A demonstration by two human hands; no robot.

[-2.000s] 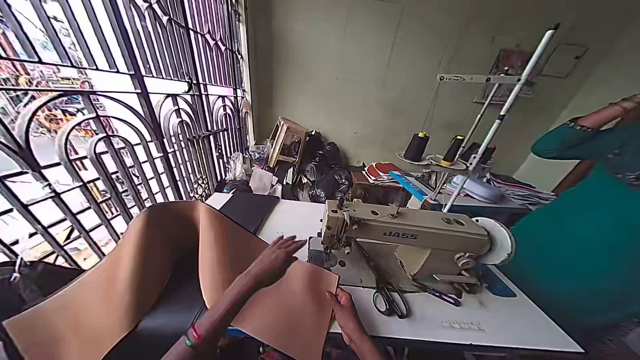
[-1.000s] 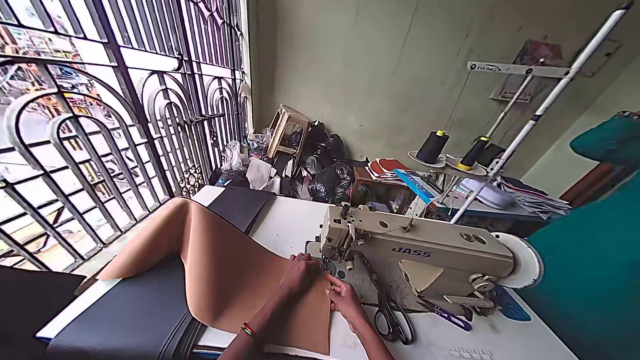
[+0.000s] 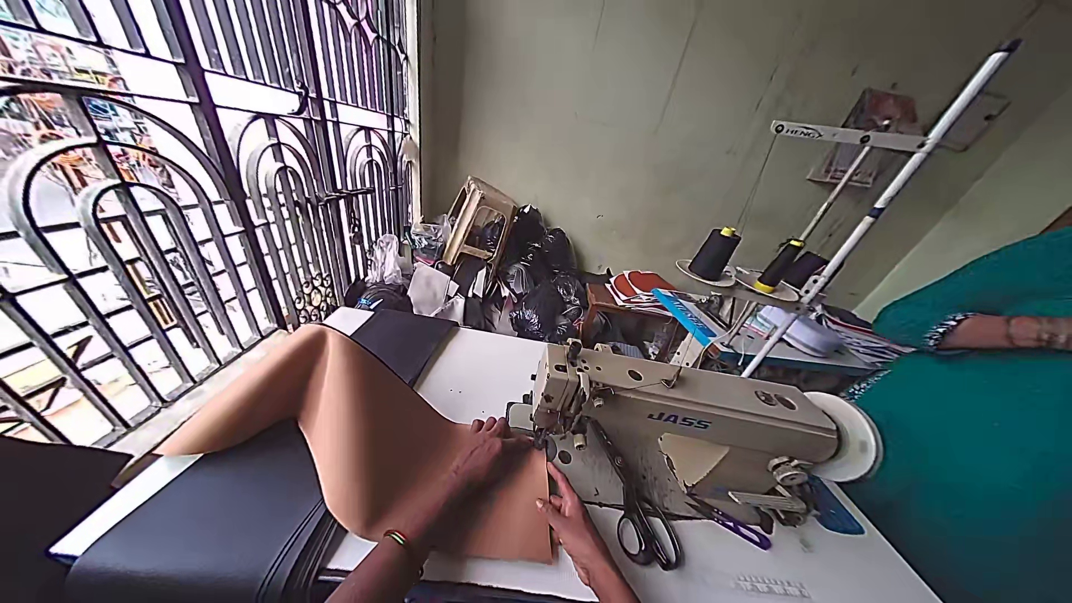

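A large tan sheet of leather-like material [image 3: 368, 427] lies folded up in a wave across the white table, its right edge at the needle area of a JASS sewing machine [image 3: 687, 419]. My left hand [image 3: 487, 448] presses flat on the sheet just left of the presser foot. At the sheet's right edge, below the needle, my right hand [image 3: 569, 511] pinches the border between thumb and fingers. Black-handled scissors [image 3: 641, 519] lean against the machine bed, and purple-handled thread snips [image 3: 733, 523] lie to their right.
Black sheets [image 3: 209, 519] are stacked at the table's left, another black piece [image 3: 402, 343] behind. Thread cones [image 3: 714, 255] stand on a rack behind the machine. Black bags [image 3: 544, 310] and a tipped stool [image 3: 481, 222] fill the corner. A person in green [image 3: 980, 435] stands at right.
Two seconds ago my left hand was raised over the sheet; it now presses beside the needle. The sheet's edge has moved up to the presser foot. The other person's arm is lower.
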